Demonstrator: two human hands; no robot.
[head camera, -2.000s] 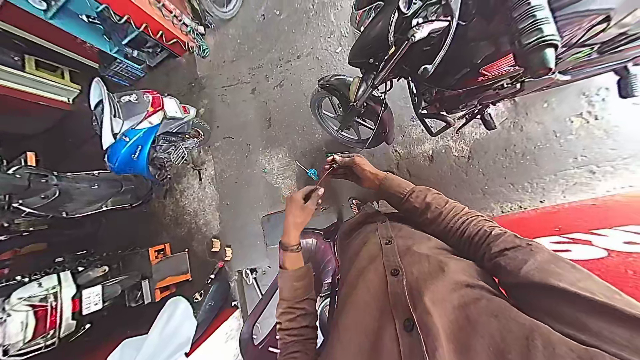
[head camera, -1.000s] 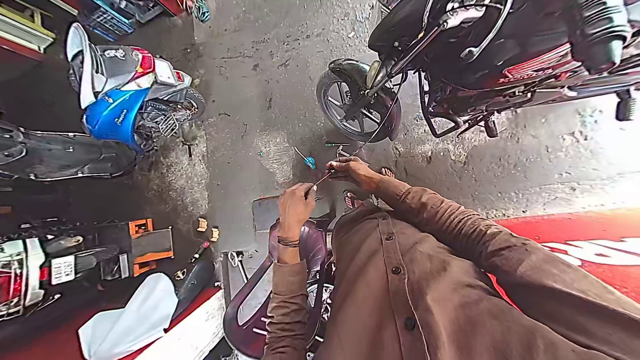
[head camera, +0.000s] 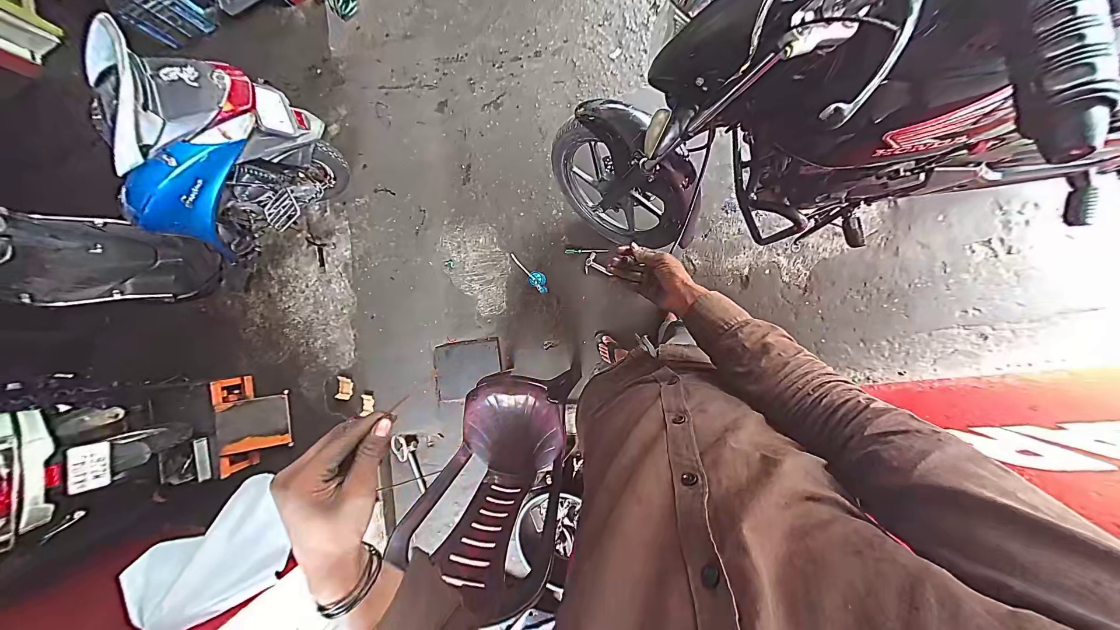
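Observation:
At the lower left, my left hand (head camera: 337, 490) pinches a thin wire-like piece (head camera: 399, 405) between thumb and fingers; dark bands circle that wrist. Right of centre, my right hand (head camera: 649, 276) is held out near the front wheel (head camera: 623, 184) of a black motorcycle, its fingers bent; whether they grip anything is too small to tell. The hands are far apart. Beside the right fingers, a metal T-shaped tool (head camera: 598, 264) and a green-handled screwdriver (head camera: 584, 252) appear on the floor. A blue object with a pale stem (head camera: 536, 281) lies left of them.
A dark plastic chair (head camera: 512, 429) stands close at my front, next to a flat grey plate (head camera: 468, 367). The black motorcycle (head camera: 840, 114) fills the upper right. A blue and grey scooter (head camera: 188, 188) and an orange-and-grey stand (head camera: 254, 424) are at the left.
My hands were close together at a thin strand; now they are wide apart. My left hand has moved down and to the left, while my right hand remains near the front wheel.

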